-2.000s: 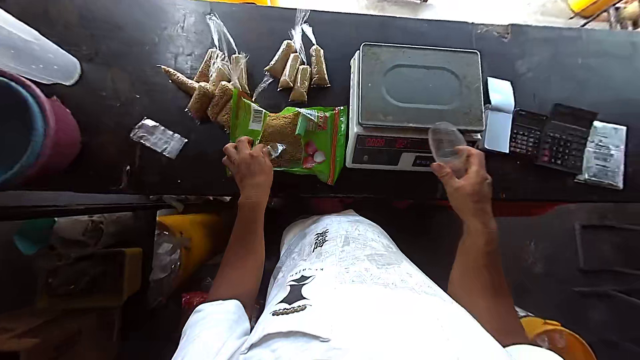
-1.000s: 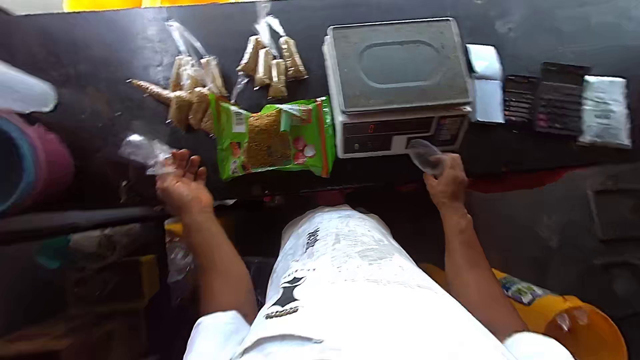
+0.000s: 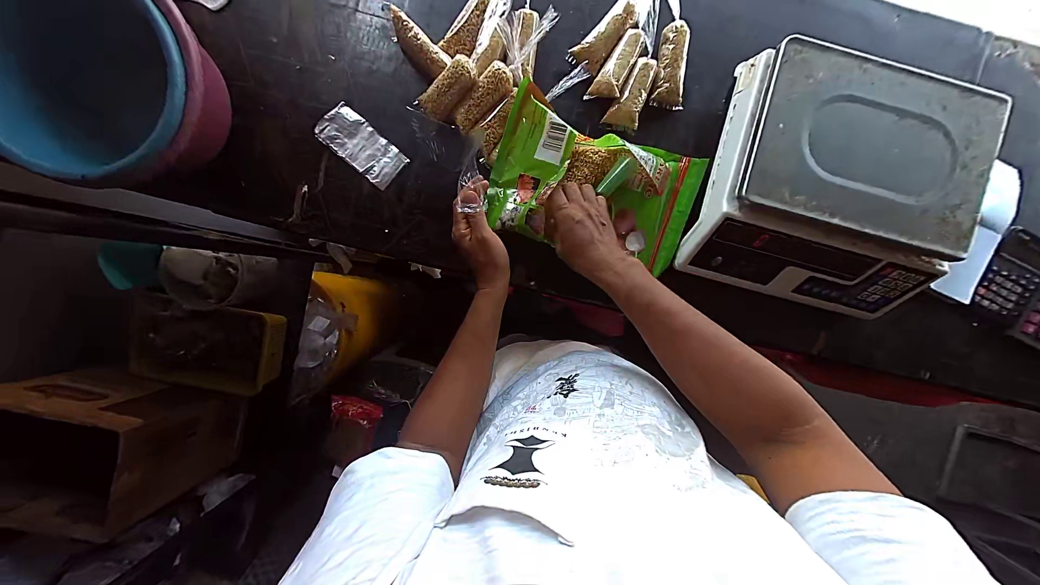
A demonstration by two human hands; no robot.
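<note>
My left hand [image 3: 479, 236] grips a small clear plastic bag [image 3: 470, 195] at the left edge of a green printed pouch [image 3: 678, 191]. Brown grain [image 3: 591, 165] shows through the pouch. My right hand [image 3: 581, 226] is over the middle of the pouch, fingers bent down; what they hold there, if anything, is hidden. Several small clear bags filled with grain [image 3: 448, 88] lie behind the pouch, and another group of filled bags [image 3: 624, 63] lies to their right. A digital scale [image 3: 869, 138] stands right of the pouch with nothing on its metal pan.
A blue tub inside a pink one [image 3: 175, 89] stands at the far left. A flat stack of clear plastic bags [image 3: 361, 146] lies on the black table [image 3: 268, 154]. A calculator [image 3: 1007, 276] and white paper [image 3: 971, 252] are right of the scale. Boxes [image 3: 179, 455] sit below the table.
My right hand has moved left from the scale's front onto the pouch, and the clear scoop it held is not visible now. My left hand has come back beside the pouch with a bag. The view has shifted closer.
</note>
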